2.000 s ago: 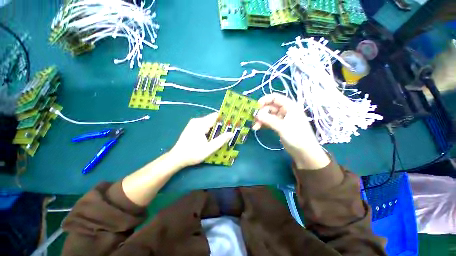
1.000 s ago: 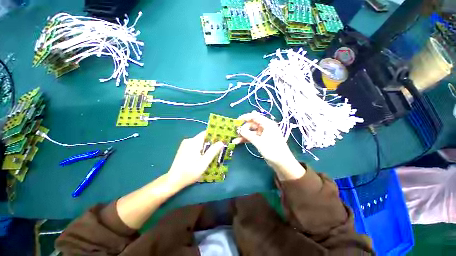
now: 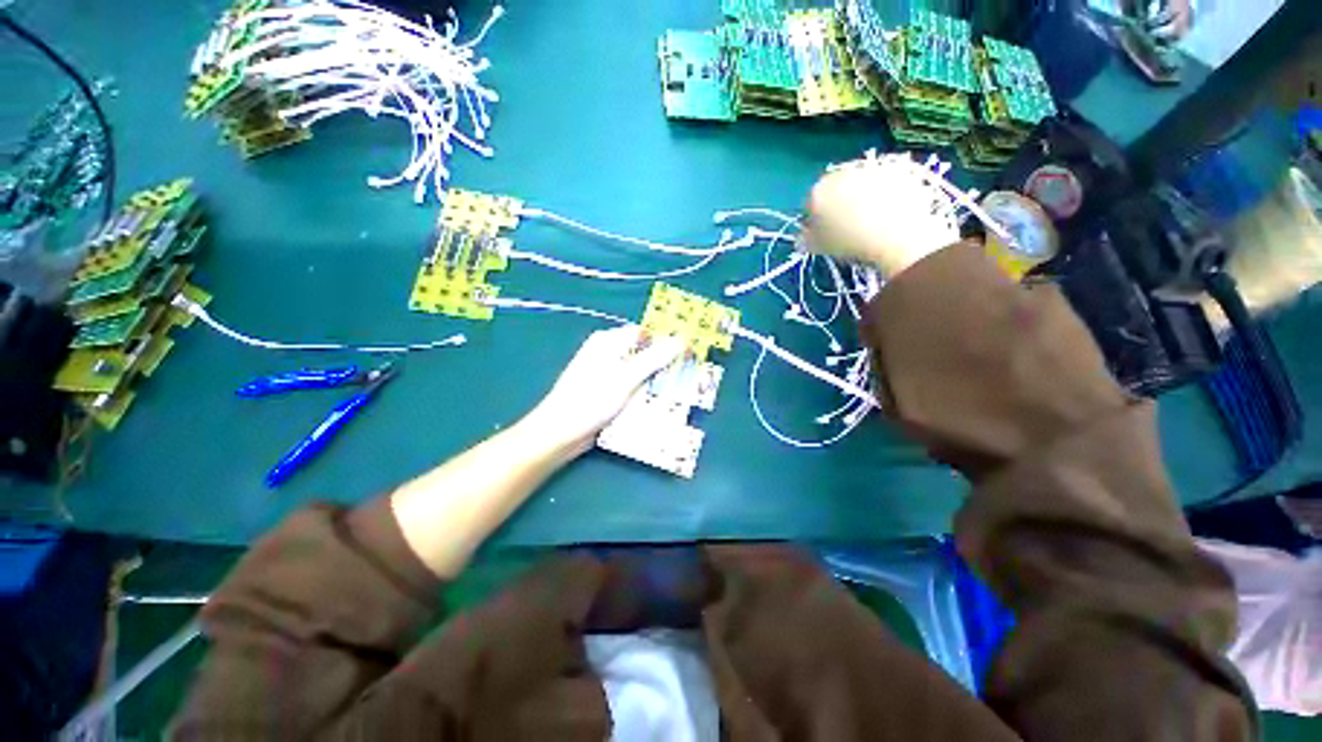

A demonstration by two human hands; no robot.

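My left hand (image 3: 609, 380) holds a yellow-green circuit board panel (image 3: 679, 313) low over the bench mat, thumb on its face. A white connector cable (image 3: 795, 358) runs from the panel's right edge toward the cable pile. My right hand (image 3: 870, 218) is on the cable pile (image 3: 928, 196) at the right; its fingertips are partly hidden, so I cannot tell whether they grip a cable. A wired panel (image 3: 464, 254) lies left of the held one, with three white cables trailing right.
Blue-handled flush cutters (image 3: 322, 420) lie open at the left. Stacked boards (image 3: 131, 305) with one cable are at the far left. A wired batch (image 3: 341, 73) lies at the back left, unwired boards (image 3: 855, 73) at the back. Dark equipment (image 3: 1145, 290) stands at the right.
My right hand has left the held panel's edge and moved right and away to the cable pile. A cable now shows at that edge. My left hand still holds the panel.
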